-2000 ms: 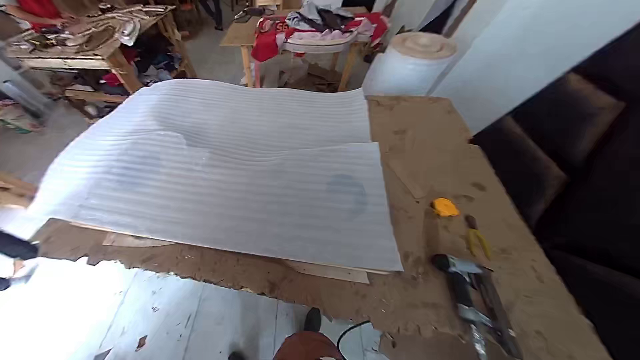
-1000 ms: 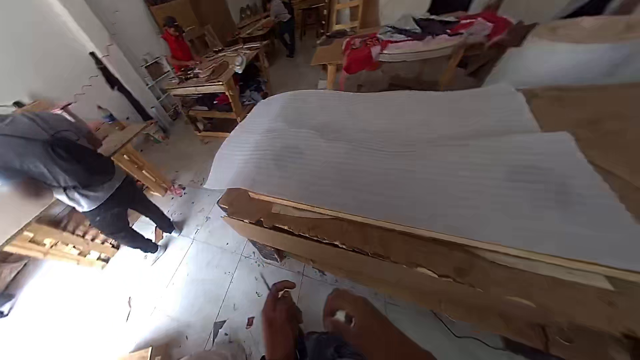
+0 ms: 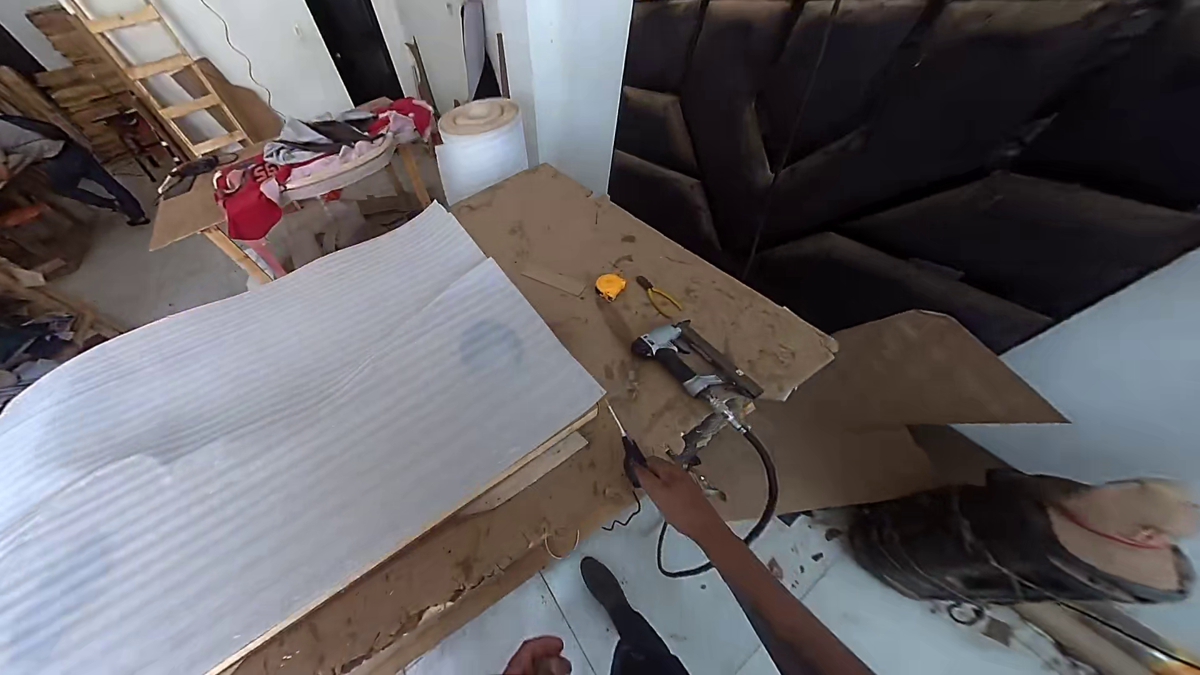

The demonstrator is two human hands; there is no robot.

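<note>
My right hand [image 3: 680,492] is closed around the black handle of a thin-shafted tool [image 3: 632,456], perhaps a screwdriver. Its tip is at the near right corner of a white ribbed foam sheet [image 3: 375,375], which covers a wood-edged panel. At the bottom edge, my left hand [image 3: 537,656] is partly cut off, its fingers bent; whether it holds anything is unclear. Beyond my right hand, a pneumatic staple gun [image 3: 680,361] with a black hose [image 3: 771,478] lies on the brown-covered worktable [image 3: 525,220]. Yellow-handled pliers [image 3: 659,293] and a yellow tape measure [image 3: 610,286] lie farther back.
A foam roll [image 3: 483,150] stands behind the table. Dark padded panels [image 3: 900,141] line the right side. Brown board [image 3: 900,375] juts out beside the table, with a dark bundle [image 3: 975,544] below. Another table holds red fabric [image 3: 251,202]; a person [image 3: 66,159] is at far left.
The view has swung right since one second ago. My hands, close together before the table then, are now apart, the right one out at the foam's corner with the thin tool.
</note>
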